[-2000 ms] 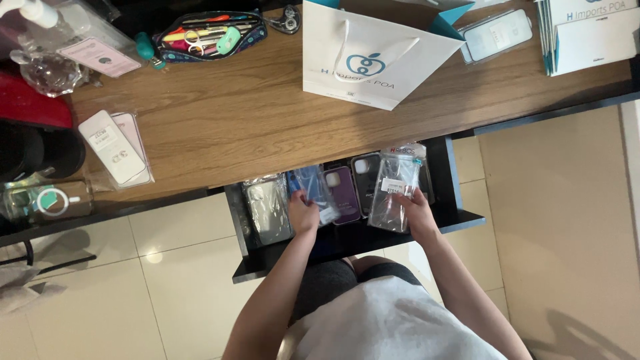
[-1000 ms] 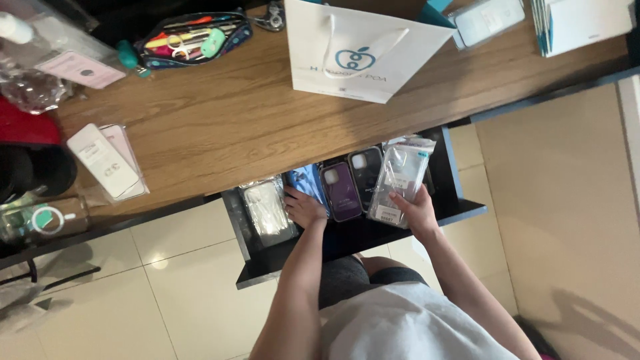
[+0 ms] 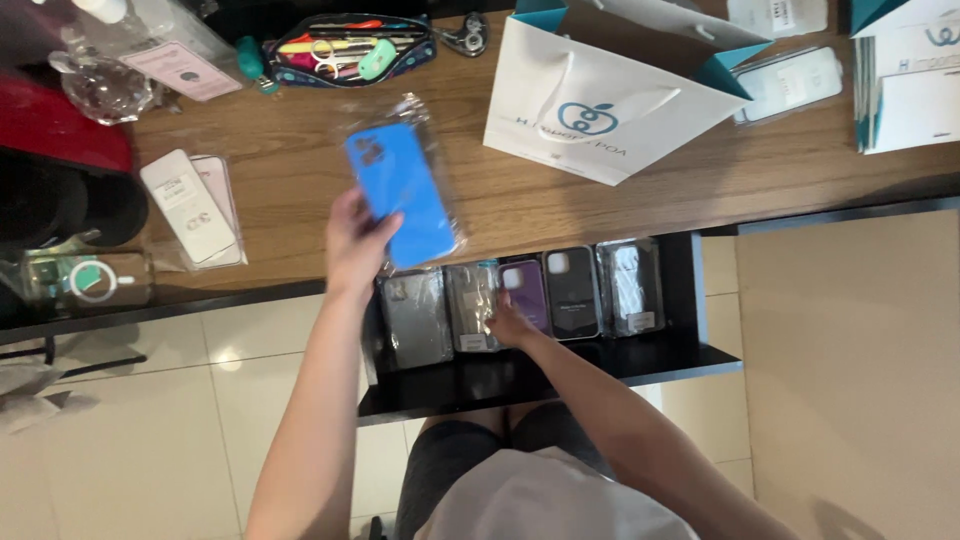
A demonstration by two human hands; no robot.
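Note:
My left hand [image 3: 358, 244] holds a blue phone case [image 3: 405, 196] in a clear plastic sleeve, raised above the front edge of the wooden desk. In the open black drawer [image 3: 450, 390], my right hand [image 3: 514, 321] touches the right side of a clear phone case in plastic [image 3: 471, 300]; whether its fingers grip it I cannot tell. Left of that lies a packaged grey or clear case [image 3: 416, 319]. To its right are a purple case [image 3: 531, 304], a black case [image 3: 572, 300] and another clear packaged case [image 3: 631, 296].
On the desk [image 3: 300, 180] stand a white paper bag [image 3: 592, 105], an open pencil case [image 3: 352, 52] and boxed screen protectors [image 3: 187, 206]. More packaged items [image 3: 791, 82] and a stack of folded bags [image 3: 907, 82] are at the right. A charger ring [image 3: 94, 281] lies at the left.
My left hand has lifted the blue case out of the drawer to above the desk. My right hand has moved left and let go of the clear packaged case it held.

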